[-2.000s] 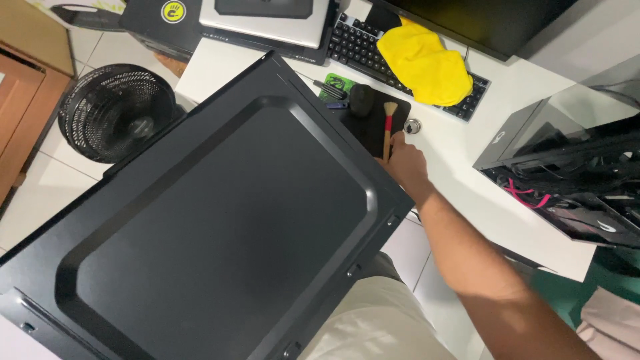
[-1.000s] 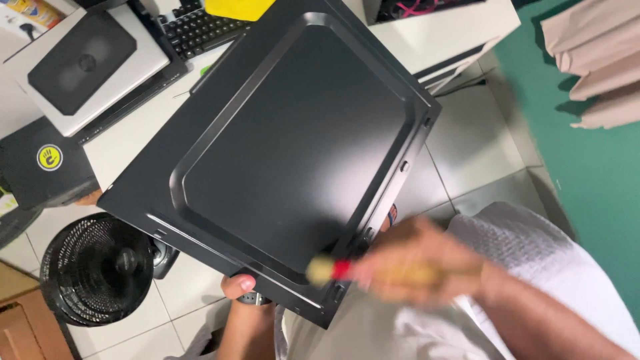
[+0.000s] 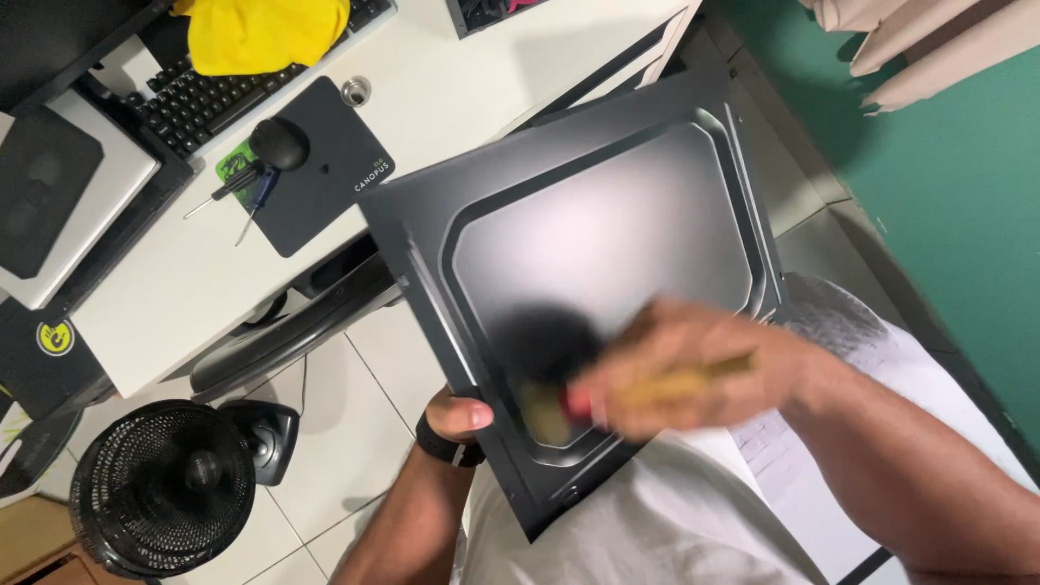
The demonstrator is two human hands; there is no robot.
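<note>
A black metal computer case side panel (image 3: 601,227) lies tilted over my lap. My left hand (image 3: 459,416), with a dark watch at the wrist, grips the panel's lower left edge, thumb on top and fingers hidden beneath. In my right hand (image 3: 691,366), blurred by motion, is a brush (image 3: 650,394) with a wooden handle, a red band and pale bristles. The bristles are over the lower corner of the panel's recessed area; whether they touch it is too blurred to tell.
On the white desk (image 3: 455,89) are a black mouse pad (image 3: 333,187), a mouse (image 3: 279,144), two screwdrivers (image 3: 257,197), a keyboard (image 3: 207,106), a yellow cloth (image 3: 260,36) and a silver device (image 3: 106,175). A black fan (image 3: 162,487) stands on the tiled floor, left. A green wall is at right.
Two seconds ago the brush was upright over the mouse pad in my right hand; now it is over the panel. My left hand, unseen then, holds the panel's edge. The view has shifted strongly.
</note>
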